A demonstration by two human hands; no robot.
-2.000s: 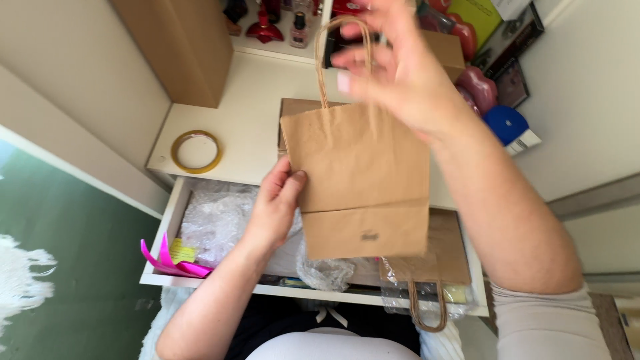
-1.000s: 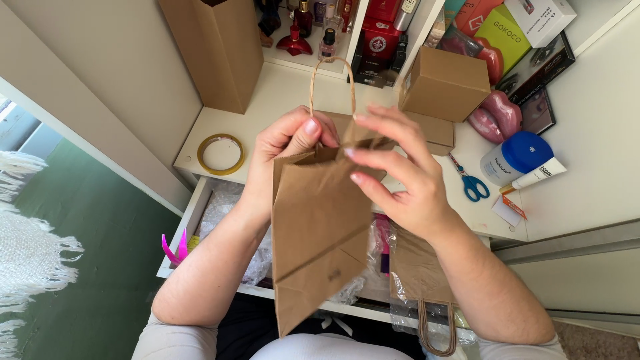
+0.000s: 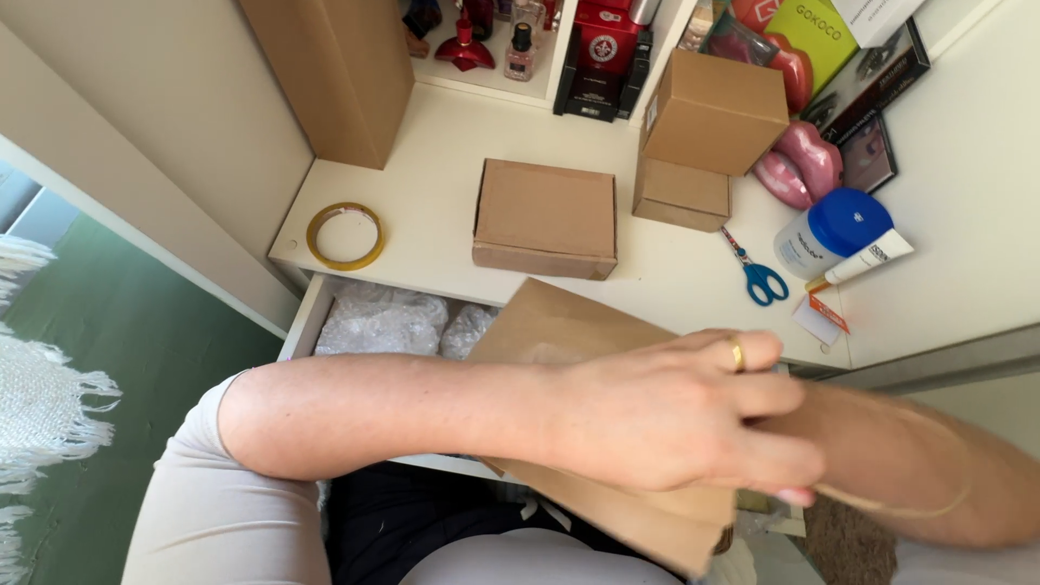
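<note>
A brown kraft paper bag (image 3: 569, 321) lies tilted over the open drawer. My left hand (image 3: 691, 414), with a gold ring, reaches across it and has its fingers curled at the bag's mouth on the right. My right forearm (image 3: 886, 463) comes in from the right with a twisted paper handle (image 3: 963, 487) looped over it. The right hand itself is hidden behind the left hand and the bag. Beyond the bag, a small closed cardboard box (image 3: 546, 213) rests on the white surface, touched by neither hand.
A roll of yellow tape (image 3: 345, 236) lies left of the box, blue-handled scissors (image 3: 762, 280) to its right. Bubble wrap (image 3: 382, 321) fills part of the drawer. Stacked cartons (image 3: 715, 114), a blue-lidded jar (image 3: 837, 231) and a tall carton (image 3: 333, 73) stand around the edges.
The bag has turned from upright to slanting sideways. My left arm has swung right across it, and my right hand has gone out of sight. The small box is now uncovered.
</note>
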